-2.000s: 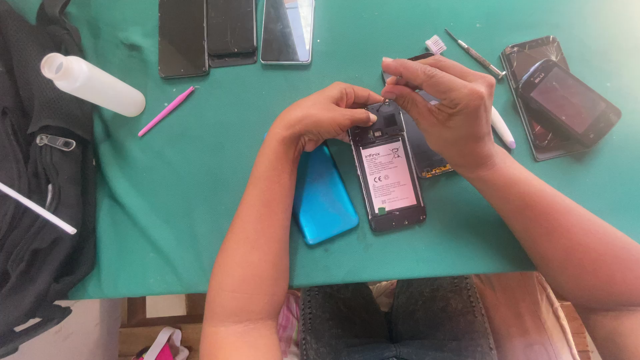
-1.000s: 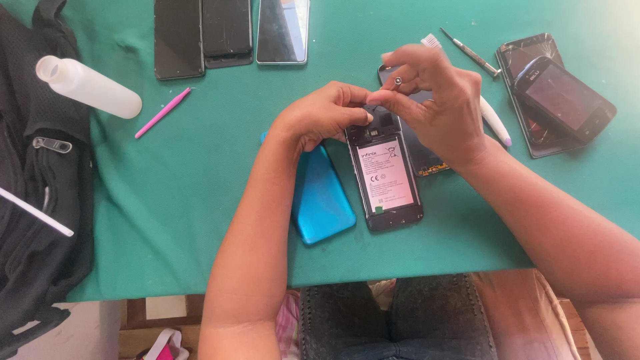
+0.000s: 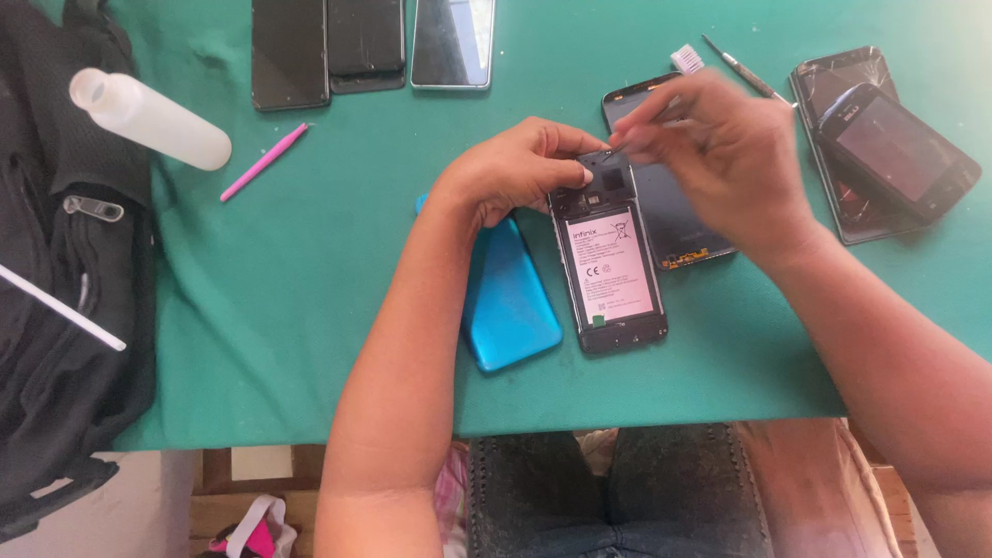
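Observation:
An Infinix smartphone with its back off (image 3: 612,263) lies on the green cloth, its pink-white battery showing. My left hand (image 3: 519,170) grips its upper left edge, the thumb on the black cover above the battery. My right hand (image 3: 713,147), slightly blurred, pinches a thin metal tool (image 3: 647,128) whose tip is at the phone's top end; its exact kind is unclear. Beneath my left wrist lies a blue phone back cover (image 3: 511,302). A dark phone screen assembly (image 3: 674,209) lies right of the phone, partly under my right hand.
A cracked phone (image 3: 829,178) lies under a smaller BLU phone (image 3: 899,151) at right, near a screwdriver (image 3: 744,70) and a brush head (image 3: 687,60). Several phones (image 3: 291,54) line the top. At left are a pink pen-like tool (image 3: 265,163), a white bottle (image 3: 159,120) and a black bag (image 3: 70,256).
My right hand has moved down from its raised position a second ago, bringing the thin tool to the phone's top end. My left hand has stayed on the phone.

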